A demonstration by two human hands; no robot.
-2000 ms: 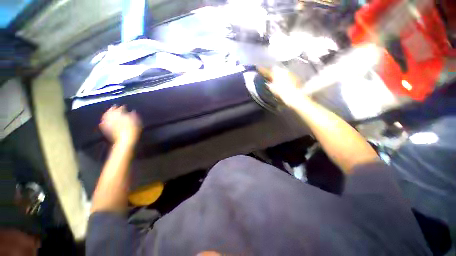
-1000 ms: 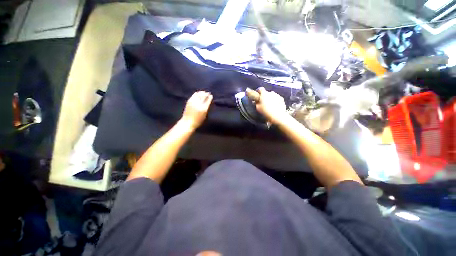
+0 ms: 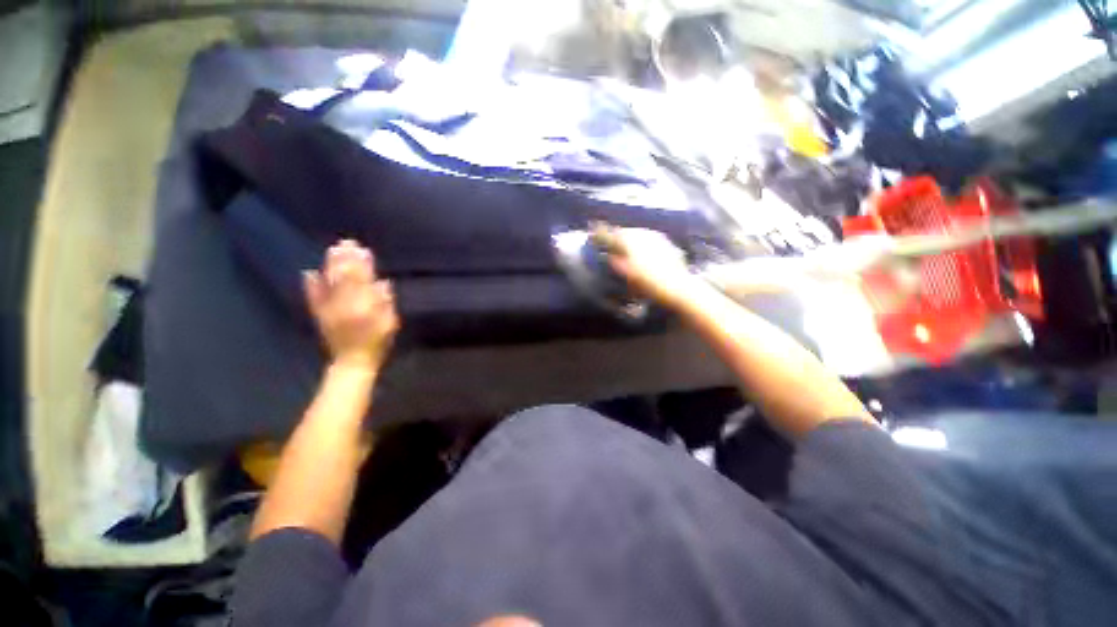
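A black garment (image 3: 429, 221) with white, dark-striped cloth behind it lies across the grey ironing pad (image 3: 233, 355). My left hand (image 3: 352, 304) rests on the left part of the garment near its front edge, palm down with fingers somewhat apart. My right hand (image 3: 639, 261) is closed on the handle of a steam iron (image 3: 594, 272), which sits on the black cloth right of centre. The iron is blurred, and its sole is mostly hidden against the cloth.
A pale wooden edge (image 3: 74, 306) borders the pad at the left, with white and dark cloth (image 3: 123, 453) lying on it. A red slotted basket (image 3: 931, 263) stands at the right. A pale bar or hose (image 3: 980, 227) crosses in front of it. Behind is bright clutter.
My left hand has moved left from beside the iron and opened out on the cloth. The iron stays in my right hand. The black garment lies flatter. The camera view has shifted.
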